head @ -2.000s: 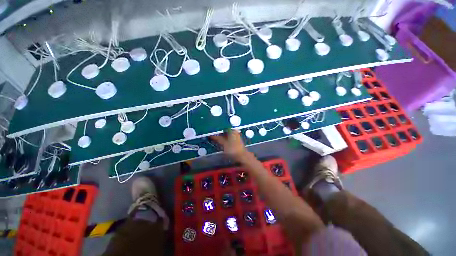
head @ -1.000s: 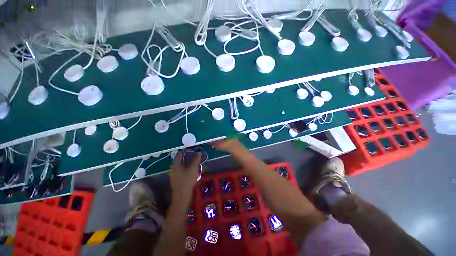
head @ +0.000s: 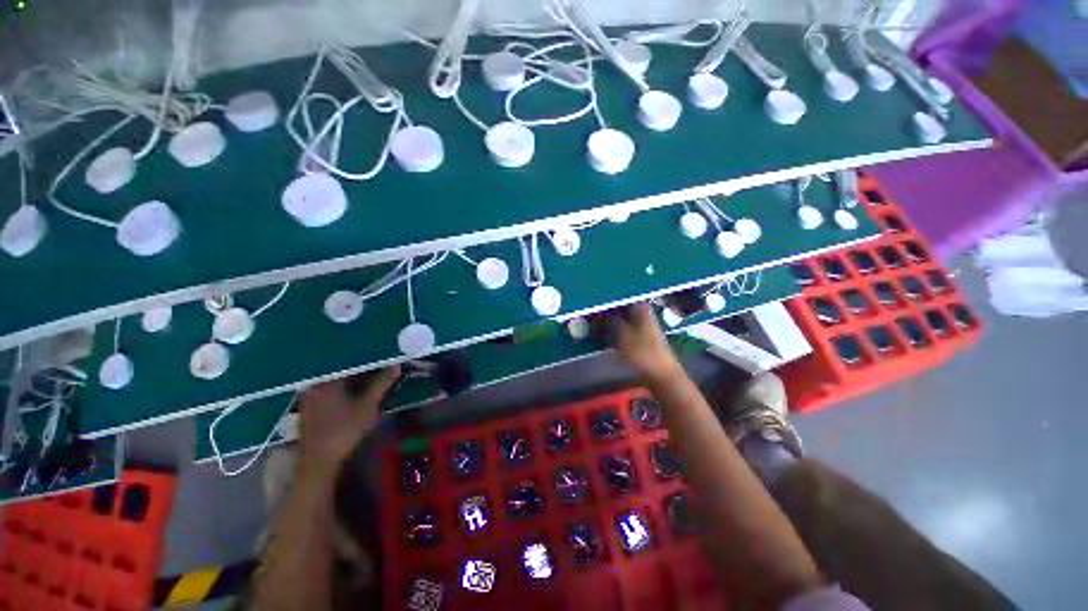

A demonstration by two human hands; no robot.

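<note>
My left hand [head: 338, 420] is at the front edge of the lowest green shelf, left of centre. Dark pieces that look like watches [head: 451, 372] lie on that shelf just right of it. My right hand [head: 641, 343] reaches onto the same shelf, right of centre, its fingertips dark and partly hidden near the middle shelf's edge. I cannot tell whether either hand holds a watch. Below, the red compartment tray [head: 537, 412] holds rows of watches, some with lit white-blue pictures [head: 477, 575]. White charging pucks [head: 415, 340] sit on the middle shelf.
The top shelf [head: 418, 215] overhangs the lower ones, with pucks and looped cords. Stacked red trays [head: 889, 298] with watches and a white bracket [head: 764, 340] are at right. A purple bin [head: 943, 209] is upper right. A side tray [head: 84, 543] is lower left.
My left hand, absent two seconds ago, came in over the tray and moved left along the lowest shelf. My right hand moved right. Dark pieces now show beside my left hand. The view shifted.
</note>
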